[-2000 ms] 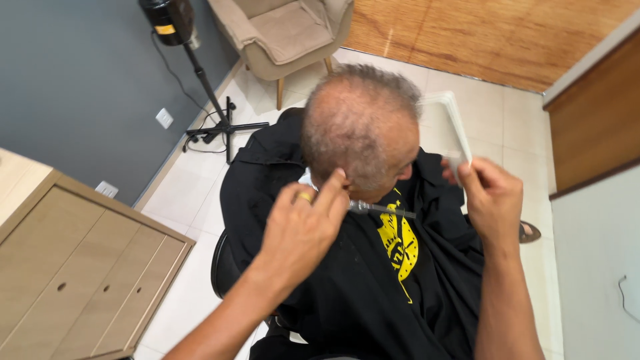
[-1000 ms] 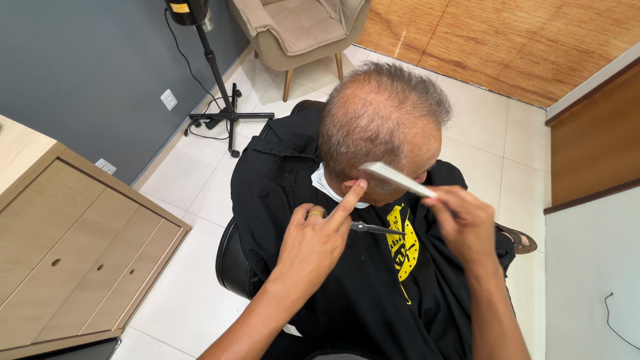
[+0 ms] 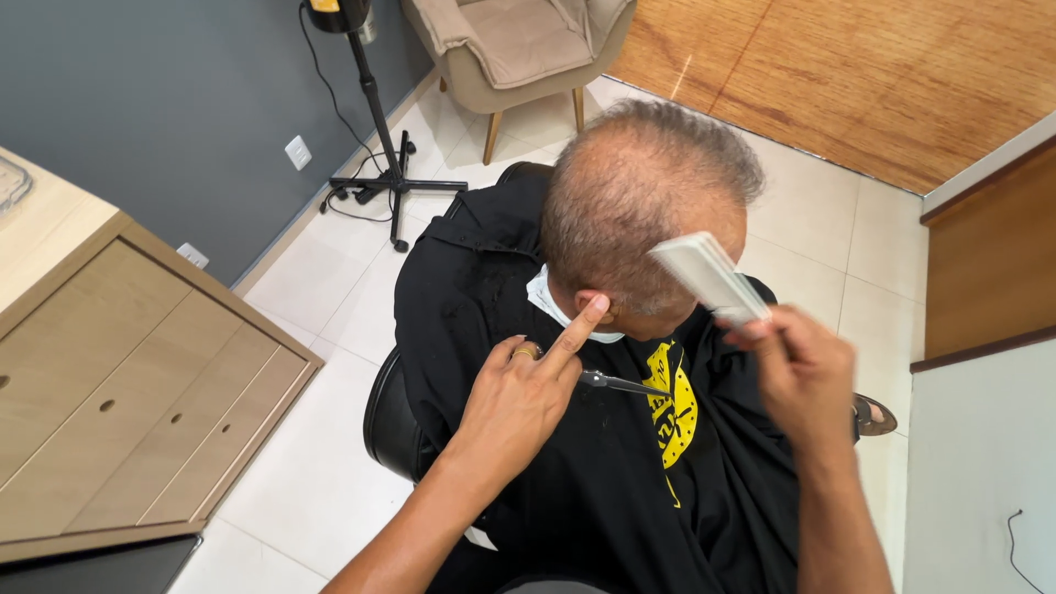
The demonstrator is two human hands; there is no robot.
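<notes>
A seated person with short gray hair [image 3: 635,190] wears a black barber cape [image 3: 577,462] with a yellow print and a white neck strip [image 3: 546,295]. My left hand [image 3: 524,396] holds haircutting scissors [image 3: 615,382], whose blades point right over the cape. Its extended index finger touches or nearly touches the person's ear [image 3: 596,304]. In my right hand [image 3: 800,363] is a white comb [image 3: 709,272], slightly blurred, raised in front of the side of the head near the temple. Whether the comb touches the hair, I cannot tell.
A wooden cabinet [image 3: 148,396] stands at the left by a gray wall. Behind the person are a black wheeled stand [image 3: 379,124] with a cable and a beige armchair [image 3: 528,41]. A black chair [image 3: 392,421] supports the person. A brown sandal [image 3: 876,417] shows at the right.
The comb was out in front of the face two seconds ago, then beside the head above the ear one second ago; now it is tilted near the temple. My left hand keeps the scissors near the ear.
</notes>
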